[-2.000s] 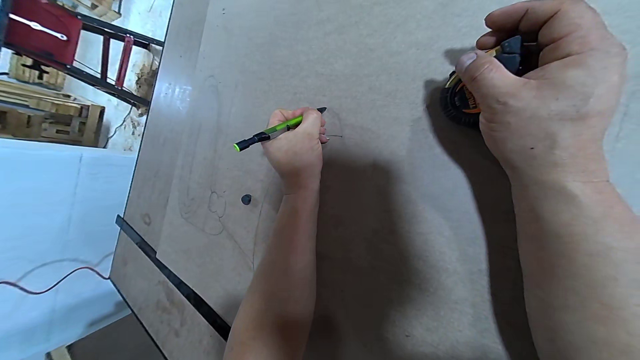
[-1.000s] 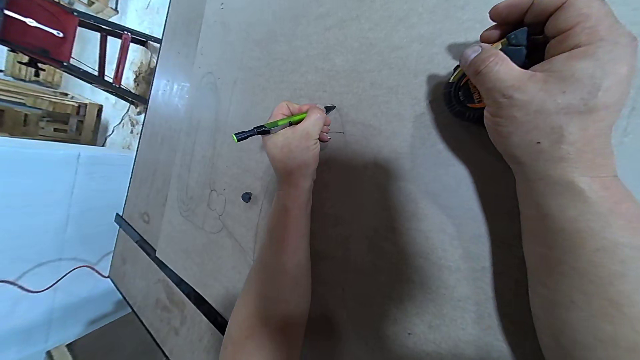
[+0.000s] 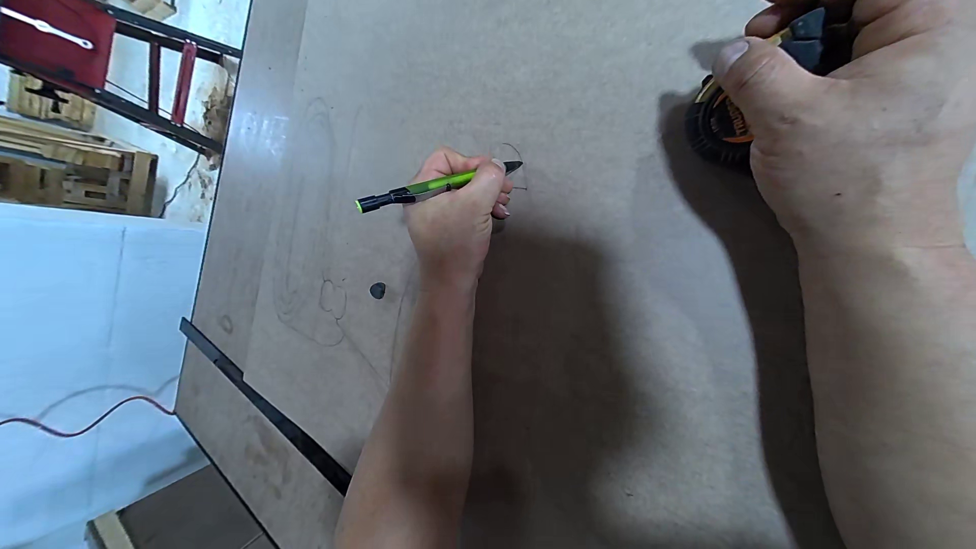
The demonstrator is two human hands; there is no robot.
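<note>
My left hand (image 3: 454, 221) grips a green and black marking pencil (image 3: 442, 184). Its dark tip touches or nearly touches the brown board (image 3: 564, 99) at a thin curved line (image 3: 518, 149), with a short straight mark just below. At the upper right my right hand (image 3: 831, 114) is closed round a black and yellow tape measure (image 3: 720, 126), held by the board; no blade shows out of it. Left of the left forearm lies a small dark round piece (image 3: 377, 290). Faint pencilled curves (image 3: 333, 299) run over the board beside it.
A long thin dark strip (image 3: 282, 423) lies slantwise on the board at the lower left. Past the board's left edge are a red and black metal frame (image 3: 152, 84) bearing a white tool (image 3: 49, 29), wooden pallets (image 3: 84, 171), a white surface (image 3: 84, 290) and a red cord (image 3: 84, 428).
The pencil tip has moved a little to the right, with my left hand still gripping the pencil. My right hand and the tape measure sit slightly higher in the view.
</note>
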